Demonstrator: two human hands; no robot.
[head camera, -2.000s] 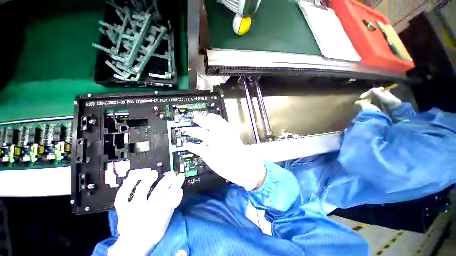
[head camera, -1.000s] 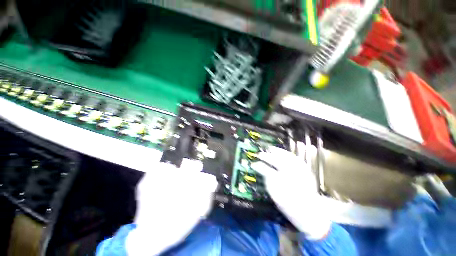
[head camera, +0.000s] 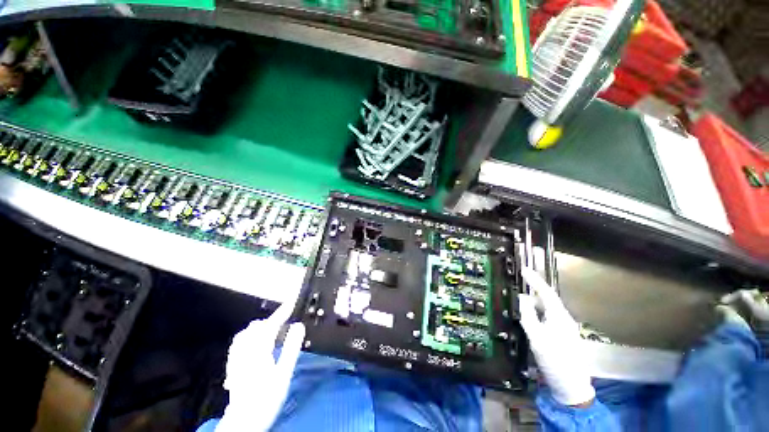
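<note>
A black carrier fixture (head camera: 396, 287) with white lettering and cut-outs lies in front of my lap. A green PCB panel (head camera: 459, 295) with yellow and black components sits in its right half; the left half has cut-outs with no board. My left hand (head camera: 261, 363), white-gloved, holds the fixture's lower left edge. My right hand (head camera: 552, 337), white-gloved, holds its right edge, with fingers along the side.
A row of green boards (head camera: 177, 198) runs along the line at left. Two black trays of grey-green sticks (head camera: 396, 135) stand on the green bench. A fan (head camera: 582, 67), red bin (head camera: 742, 181), black tote with a pallet (head camera: 76, 308), and another person's sleeve (head camera: 725, 380) also show.
The view has swung left, showing more of the line. Both hands have moved off the fixture's face and the board panel to its left and right edges.
</note>
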